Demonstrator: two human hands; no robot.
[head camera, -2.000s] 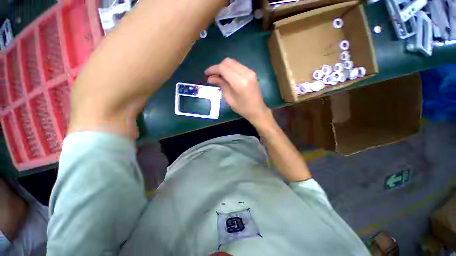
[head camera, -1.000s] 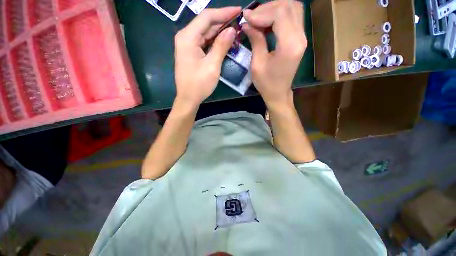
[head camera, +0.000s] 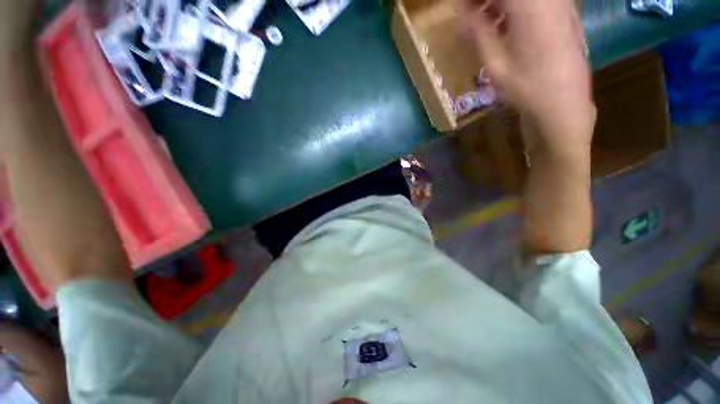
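My right hand (head camera: 533, 59) is blurred over the open cardboard box (head camera: 418, 67). Its fingers reach down toward the white rings (head camera: 471, 101); whether they hold one cannot be told. My left forearm crosses the pink compartment tray (head camera: 170, 209) at the left, and my left hand is cut off by the upper left edge. White frames (head camera: 245, 63) lie in a loose pile at the upper left of the green bench. A single white ring (head camera: 274, 35) lies beside the pile. Another white frame (head camera: 319, 12) lies at the top edge.
The green bench's (head camera: 316, 142) front edge runs in front of my body. A larger cardboard carton (head camera: 631, 118) is below the bench edge at the right. A red container (head camera: 189, 280) is below the tray at the lower left. Part of a person (head camera: 31, 355) shows at the lower left.
My hands have parted from around the frame and dark part. The right has moved to the ring box, the left up and left past the tray. The frame is gone from between them.
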